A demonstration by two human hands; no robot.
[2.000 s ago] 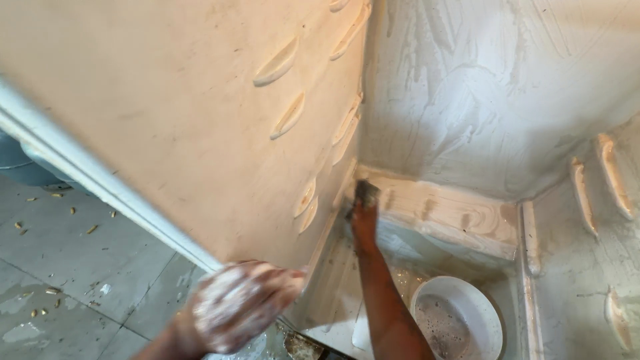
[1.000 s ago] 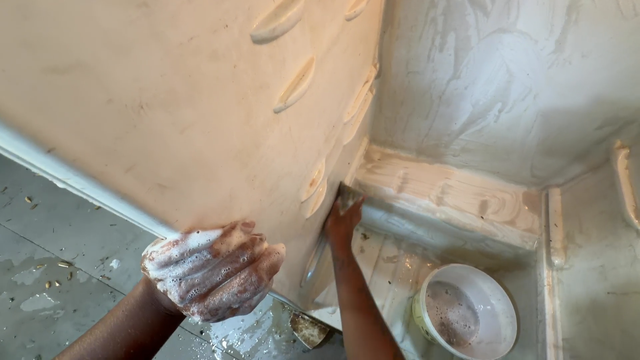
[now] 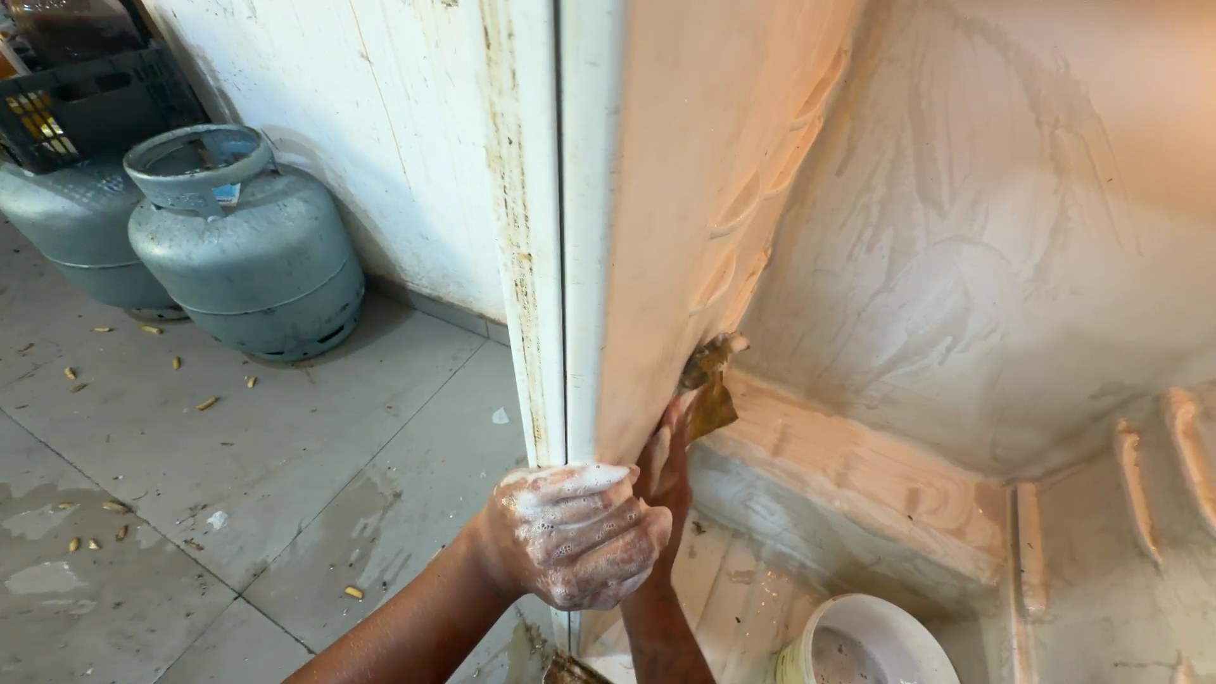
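Soap suds cover my left hand (image 3: 579,537), which grips the front edge of a white refrigerator-like cabinet's side wall (image 3: 589,285). Behind it, my right hand (image 3: 670,456) is inside the cabinet, partly hidden, holding a worn dark scouring pad (image 3: 712,385) against the inner side wall. Moulded shelf ridges (image 3: 731,204) run up that wall. A white bucket (image 3: 879,646) with cloudy liquid stands on the cabinet floor, cut off by the lower frame edge.
Two grey gas cylinders (image 3: 247,252) stand at left by a stained white wall (image 3: 380,123), a dark plastic crate (image 3: 104,104) above one. The wet tiled floor (image 3: 313,456) has scattered debris. A raised step (image 3: 855,465) crosses the cabinet's inside bottom.
The view has swung left, bringing the gas cylinders into sight. My left hand has closed around the cabinet's edge. My right hand still holds the pad at the side wall.
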